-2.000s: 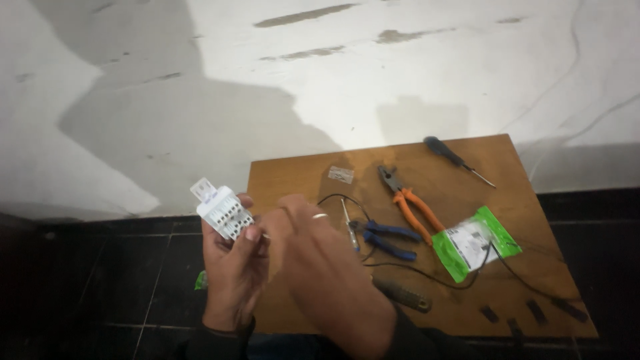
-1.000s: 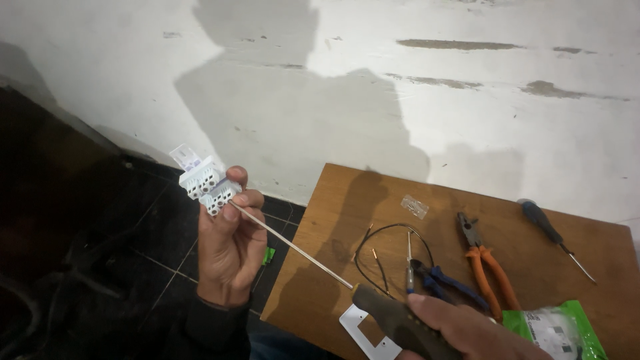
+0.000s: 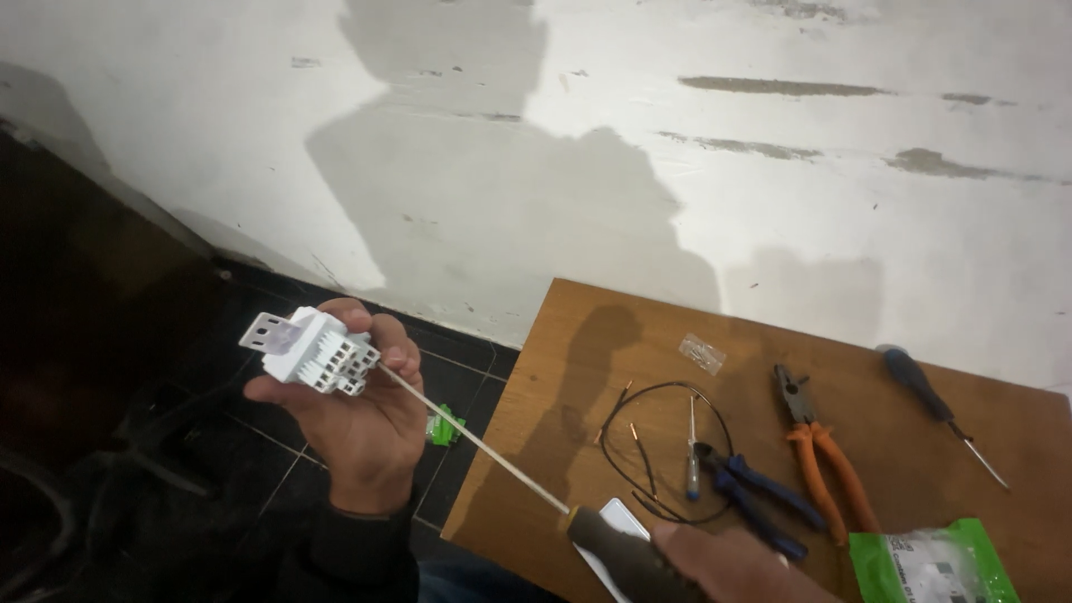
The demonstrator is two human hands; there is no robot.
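Observation:
Between the fingers and thumb of my left hand [image 3: 360, 427] is a white plastic electrical module [image 3: 322, 352] with rows of terminal holes and a flat tab at its left end. My right hand [image 3: 729, 557], low in the view and partly blurred, grips the dark handle of a long-shaft screwdriver [image 3: 620, 548]. The slim shaft runs up and left, and its tip touches or lies close to the module's right side. A white plate [image 3: 624, 519] is partly hidden under the screwdriver handle.
On the wooden table [image 3: 536, 419] lie orange-handled pliers [image 3: 808, 444], blue-handled cutters [image 3: 754, 494], black wire pieces [image 3: 615, 410], a small screwdriver [image 3: 693, 461], another screwdriver [image 3: 930, 398], a clear small bag [image 3: 702, 354] and a green-edged packet [image 3: 930, 565]. A green wrapper [image 3: 445, 425] lies on the floor.
Two seconds ago both hands were together at the module; since then my right hand has drawn back to the screwdriver's handle. My left hand has tilted the module since a second ago. The view has shifted.

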